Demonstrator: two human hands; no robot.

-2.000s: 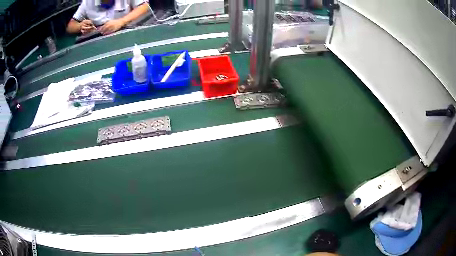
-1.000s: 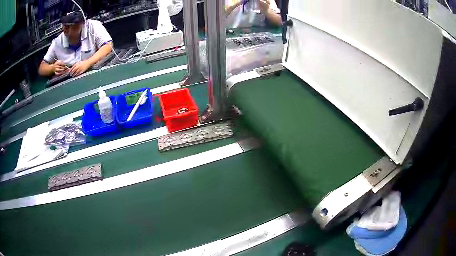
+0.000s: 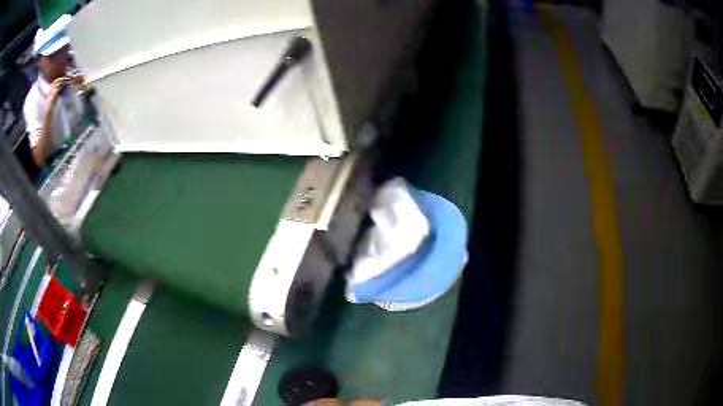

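A black round dish or pad (image 3: pixel 309 386) with pale specks lies at the bottom edge. A sliver of my right hand or wrist (image 3: pixel 349 402) shows beside it, with a white sleeve (image 3: pixel 491 400) to the right. The fingers are cut off, so I cannot tell whether they hold anything. My left hand is out of the picture. A light blue and white cap (image 3: pixel 416 246) lies on the green bench by the belt roller. A grey panel (image 3: pixel 82 371) is at the lower left, partly blurred.
The raised green conveyor (image 3: pixel 190 226) and its white housing (image 3: pixel 206 87) stand left of the cap. A red bin (image 3: pixel 61 311) and blue bins (image 3: pixel 30 361) are at the left edge. A person (image 3: pixel 51 103) is at the upper left. A grey aisle with a yellow line (image 3: pixel 598 206) runs at right.
The view has swung right and tilted. The cap and conveyor roller now sit near the middle, the bins are at the left edge, and the aisle and white sleeve have come into view.
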